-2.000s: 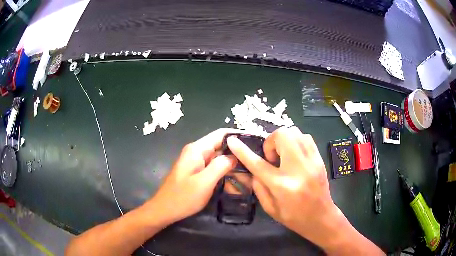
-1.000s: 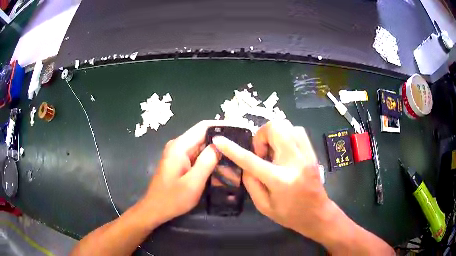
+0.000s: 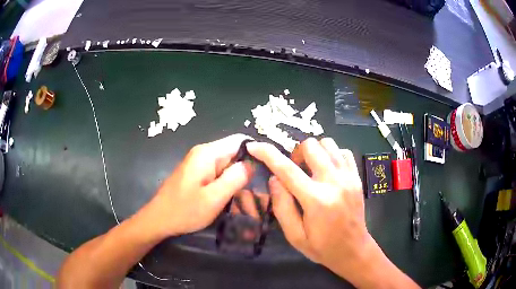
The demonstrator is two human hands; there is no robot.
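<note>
A black plastic housing [image 3: 240, 236] with a window opening is held between both hands at the front middle; its lower end is blurred. My left hand [image 3: 206, 189] grips its upper left side with thumb and fingers. My right hand [image 3: 319, 197] has its index finger on the housing's top end and its thumb near the right side. The fingers hide most of the upper part. A pile of small white pieces [image 3: 277, 118] lies just beyond the hands. A smaller white pile [image 3: 175, 110] lies to the left.
Right side: black card [image 3: 377, 175], red block [image 3: 402, 174], long dark tool [image 3: 416, 197], green-bodied tool [image 3: 469, 251], round tub [image 3: 465, 127], clear plastic bag [image 3: 356, 103]. Left side: copper-coloured spool [image 3: 44, 97] and a thin white wire [image 3: 102, 155]. A raised black ridged surface [image 3: 254, 28] runs behind.
Both hands stay on the housing. Its lower end has moved a little left and looks tilted and blurred now. The right index finger has moved up to the top edge. The camera view has shifted slightly.
</note>
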